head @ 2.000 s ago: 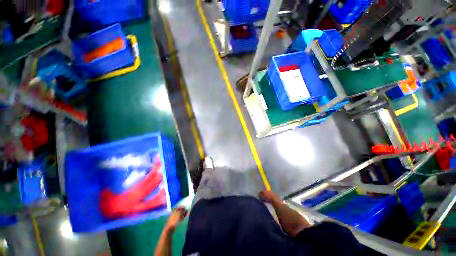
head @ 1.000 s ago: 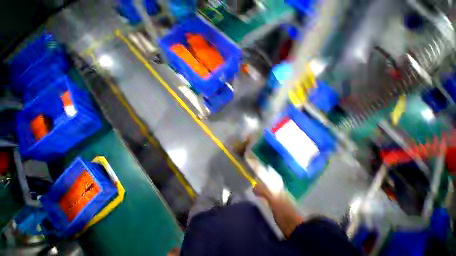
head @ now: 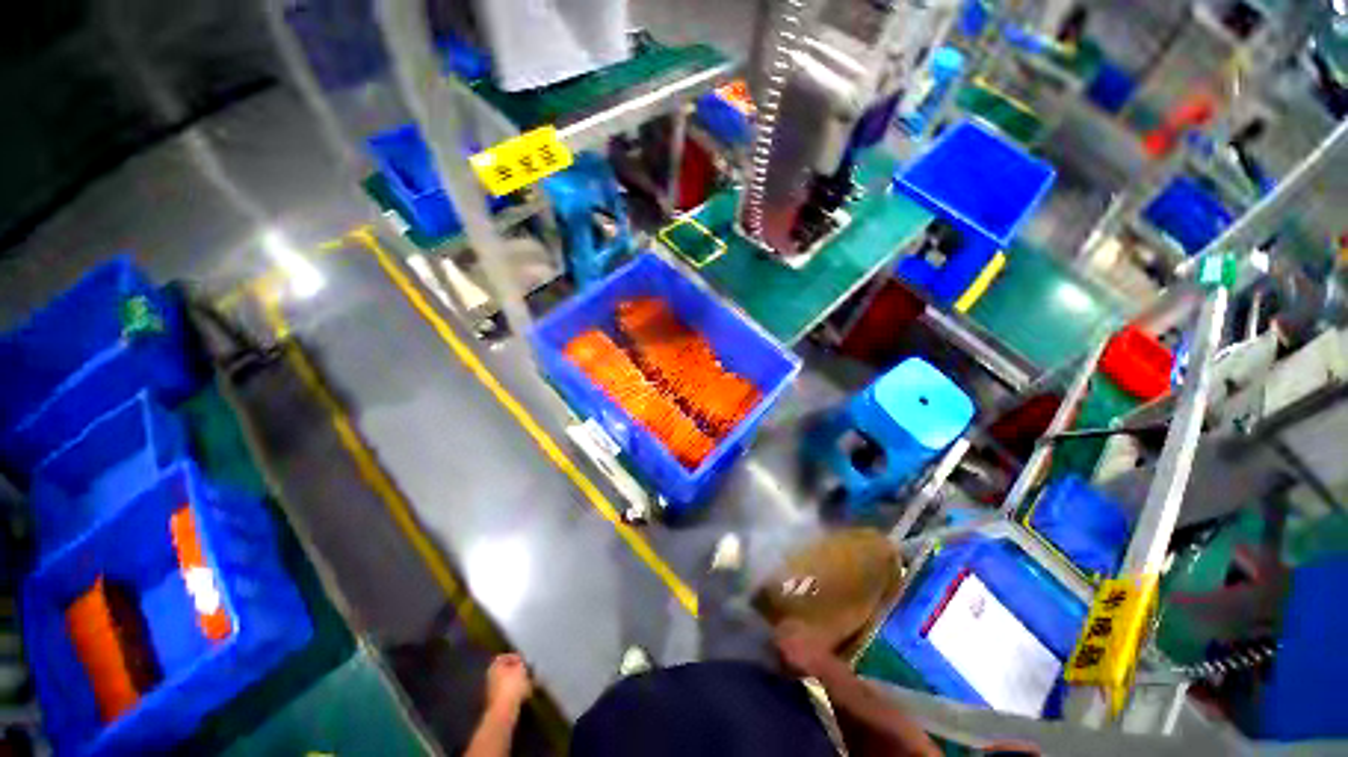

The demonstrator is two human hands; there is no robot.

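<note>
My left hand point(head: 507, 683) hangs low at the bottom centre, blurred, with no object visible in it; its finger pose is unclear. My right hand point(head: 798, 648) is at the bottom right of centre, overlapping the edge of a round brown disc point(head: 840, 574); whether it touches the disc is unclear. Ahead stands a blue wire bin point(head: 757, 323) packed with two rows of orange wires point(head: 651, 388), dark ends towards the middle.
A grey aisle point(head: 444, 444) with yellow lines runs ahead. Blue totes point(head: 259, 569), one with orange wires, stand at left. A blue stool point(head: 917, 404) is right of the wire bin. A blue bin with white paper point(head: 994, 643) sits at lower right, beside metal frames. Green benches point(head: 843, 281) stand beyond.
The view has moved forward along the aisle. The orange wire bin looks nearer, and the stool and brown disc now show clearly. My left hand is back in view after being almost cut off.
</note>
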